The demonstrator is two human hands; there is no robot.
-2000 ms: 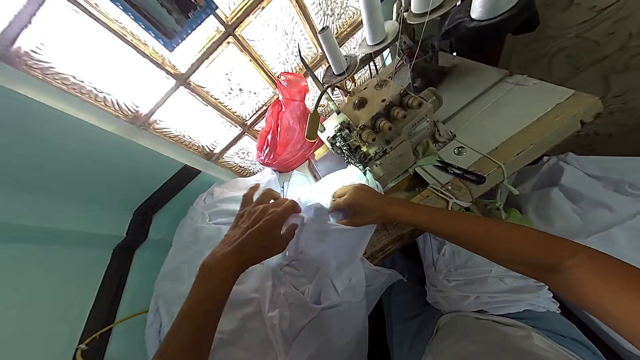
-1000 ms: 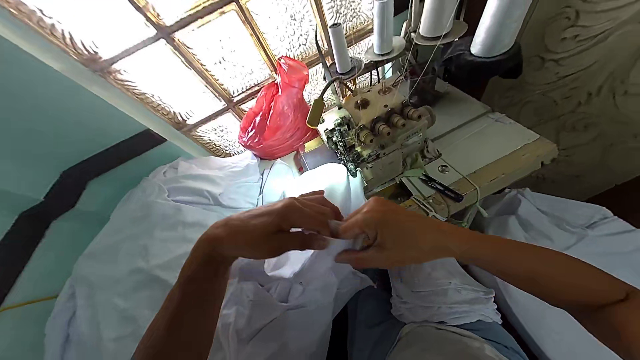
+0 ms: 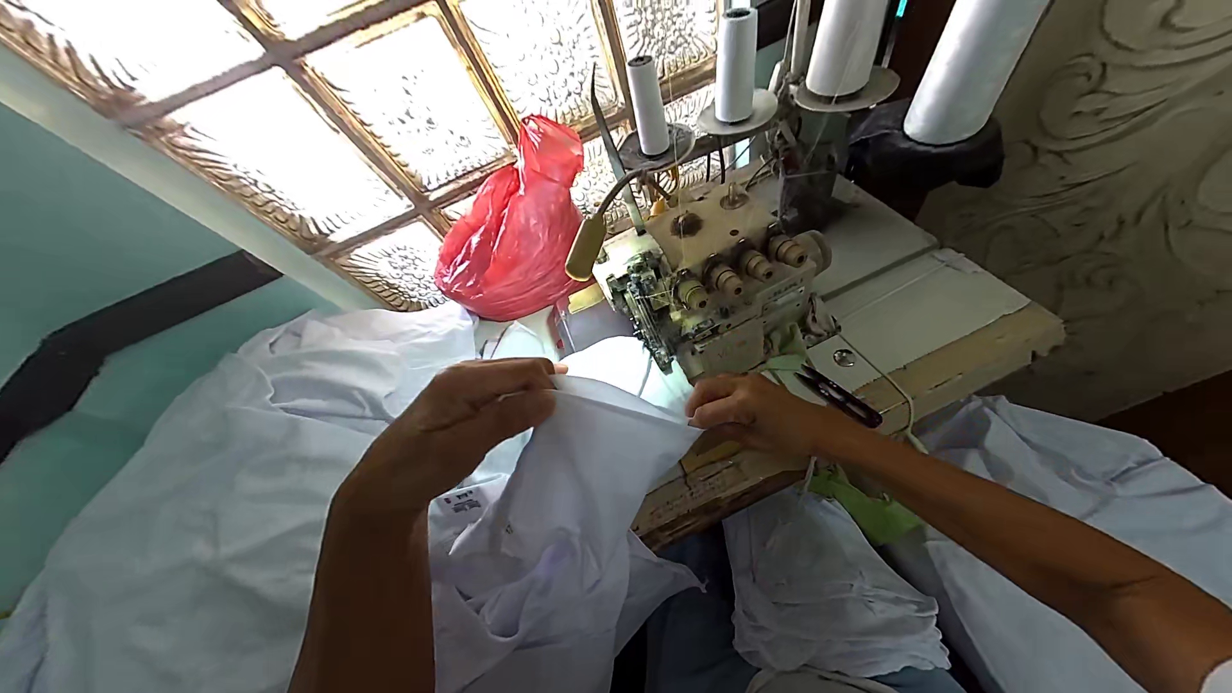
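Note:
Between my two hands a piece of white fabric (image 3: 587, 462) is stretched by its upper edge and hangs down over the table's front. My left hand (image 3: 472, 419) grips this edge on the left, and my right hand (image 3: 741, 409) pinches its right corner just in front of the overlock sewing machine (image 3: 722, 279). A small label with writing (image 3: 464, 500) shows on the cloth below my left hand. Black thread snips (image 3: 837, 397) lie on the machine table, beside my right wrist.
White cloth (image 3: 192, 500) is heaped on the left; more white cloth (image 3: 1088, 500) lies at right. A red plastic bag (image 3: 515, 231) stands by the glass-block window. Thread cones (image 3: 847, 48) rise behind the machine. Green fabric scraps (image 3: 871, 510) hang at the wooden table edge (image 3: 962, 361).
My hands were close together on the cloth one second ago; now they are apart, with the edge stretched between them. The right hand is nearer the machine.

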